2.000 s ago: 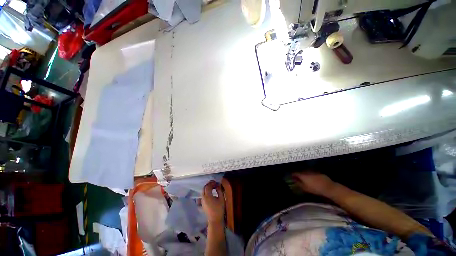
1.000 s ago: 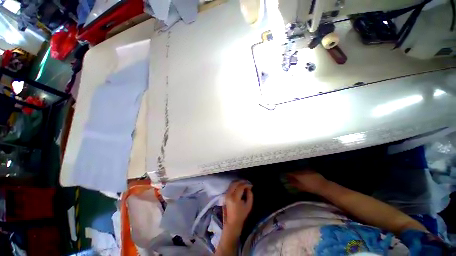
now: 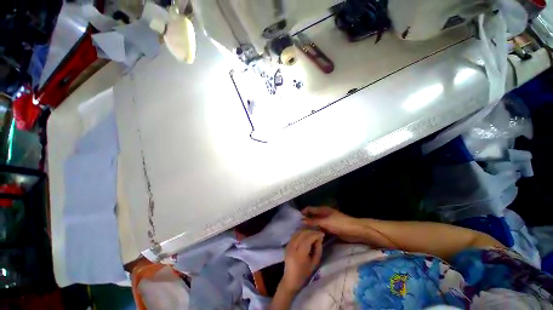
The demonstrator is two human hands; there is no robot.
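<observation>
My left hand (image 3: 302,253) is below the table's front edge, its fingers closed on a pale blue fabric piece (image 3: 267,242). My right hand (image 3: 332,220) is beside it, its fingertips at the upper right edge of the same piece; its grip is partly hidden. The piece runs down left towards the orange basket (image 3: 140,284), which holds more pale pieces. The machine's presser foot area (image 3: 276,82) is in the lamp glare, with no cloth visible under it.
The white machine table (image 3: 200,200) bears red-brown snips (image 3: 318,57) and a black lump (image 3: 362,18). A flat pale blue panel (image 3: 91,200) lies on the side table. White strips (image 3: 496,60) hang at the far right, above clear plastic and pale pieces. A red box (image 3: 67,69) stands at the upper left.
The view has turned and shifted right. My left hand has drawn a pale piece from the basket side towards my lap, and my two hands have come together at it.
</observation>
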